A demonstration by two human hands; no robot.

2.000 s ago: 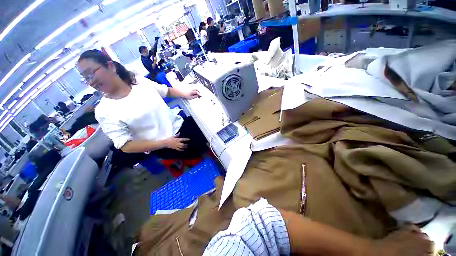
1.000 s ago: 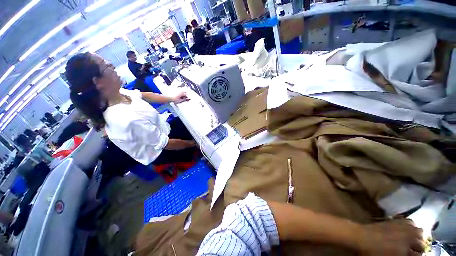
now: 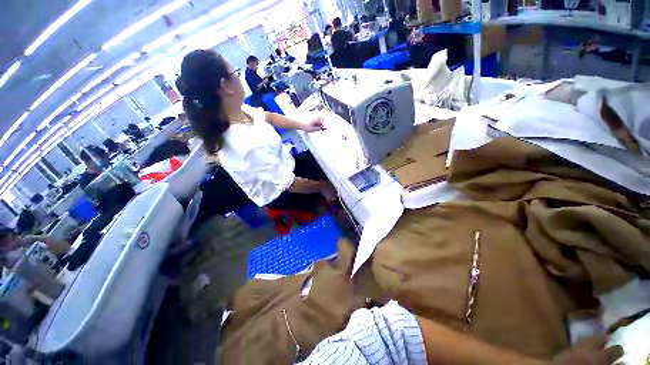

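Note:
My left hand (image 3: 590, 352) is at the bottom right corner, partly cut off by the lower edge. It lies over the brown cloth (image 3: 427, 249) beside a bright white machine part (image 3: 634, 341); its fingers are too blurred to tell whether they grip. My striped sleeve and forearm cross the lower edge. A short metallic zipper (image 3: 474, 274) lies in the brown cloth. Off-white panels (image 3: 527, 121) and folded brown cloth are heaped at the right. My right hand is not in view.
A person in a white top (image 3: 253, 153) stands at the left, one hand on a neighbouring white machine (image 3: 342, 153). Brown cut pieces (image 3: 424, 157) lie beside it. A blue crate (image 3: 296, 249) is below. A blue-white curved panel (image 3: 117, 278) stands far left.
The view has turned left, so the scene sits further right. The standing person has turned the head away. My left hand is lower and nearer the picture's corner.

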